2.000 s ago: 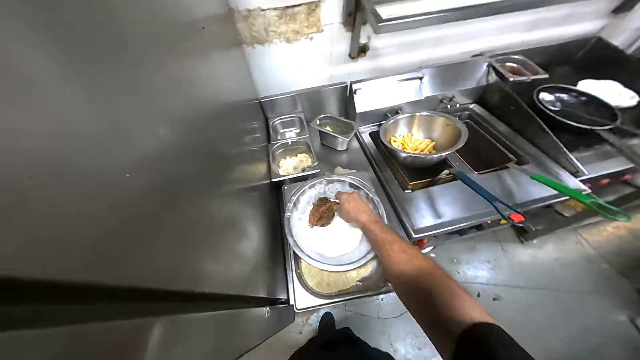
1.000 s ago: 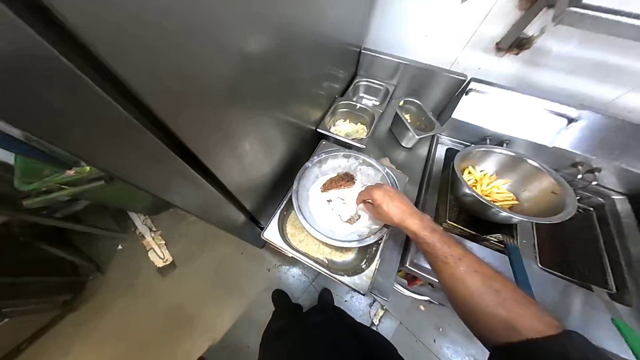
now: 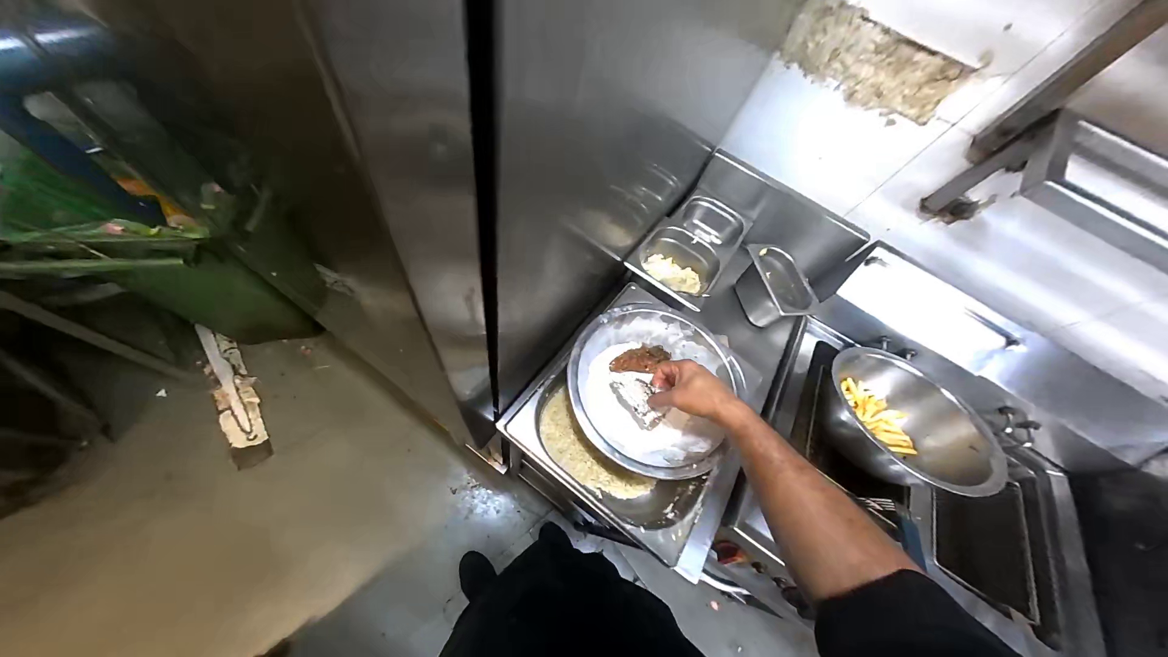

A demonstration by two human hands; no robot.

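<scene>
My right hand point(image 3: 695, 391) reaches into a round metal bowl point(image 3: 584, 401) of white flour. Its fingers pinch a flour-coated piece of food point(image 3: 639, 403), perhaps meat, which lies on the flour. Just beyond it, against the fingertips, is a reddish-brown seasoned piece point(image 3: 640, 359) with little flour on it. Under the bowl is a metal pan with pale crumbs point(image 3: 584, 456). My left hand is not in view.
Behind the bowl stand a small steel pan with pale chopped food point(image 3: 673, 272) and another steel container point(image 3: 776, 285). A steel bowl point(image 3: 981, 456) with fries sits over the fryer at the right. A tall steel cabinet point(image 3: 566, 182) rises on the left.
The view has swung far to the left. Two seconds ago my right hand was at the brown food in the bowl; now it is on a floured piece beside it.
</scene>
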